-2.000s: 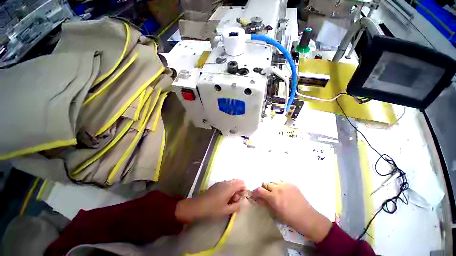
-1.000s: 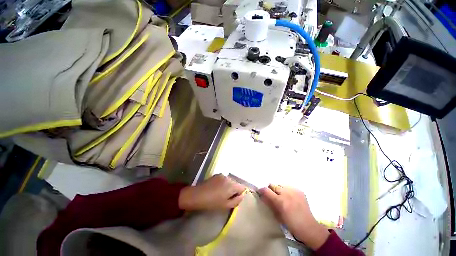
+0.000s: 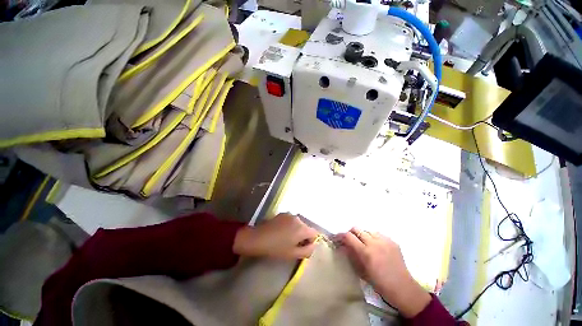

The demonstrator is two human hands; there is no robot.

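Note:
A khaki fabric piece [image 3: 325, 286] with a yellow binding [image 3: 287, 290] lies over the near edge of the white machine bed and towards me. My left hand [image 3: 278, 237] pinches its top edge just left of the middle. My right hand [image 3: 378, 262] pinches the same edge a little to the right, fingertips close to the left ones. The exact spot between the fingertips is small and blurred. The machine bed [image 3: 364, 204] glares white beyond the hands. The white sewing machine head [image 3: 338, 95] stands above the bed, apart from the cloth.
A folded pile of khaki pieces with yellow edges [image 3: 70, 70] stands at the left. A black-framed control panel [image 3: 554, 108] is at the right. A thin black cable [image 3: 510, 223] lies loosely coiled right of the bed. A yellow board [image 3: 504, 149] lies behind, right of the head.
The view has shifted, so the machine and pile appear higher and the machine further right. Both hands stay pinched on the fabric's top edge. More of the fabric shows at lower left.

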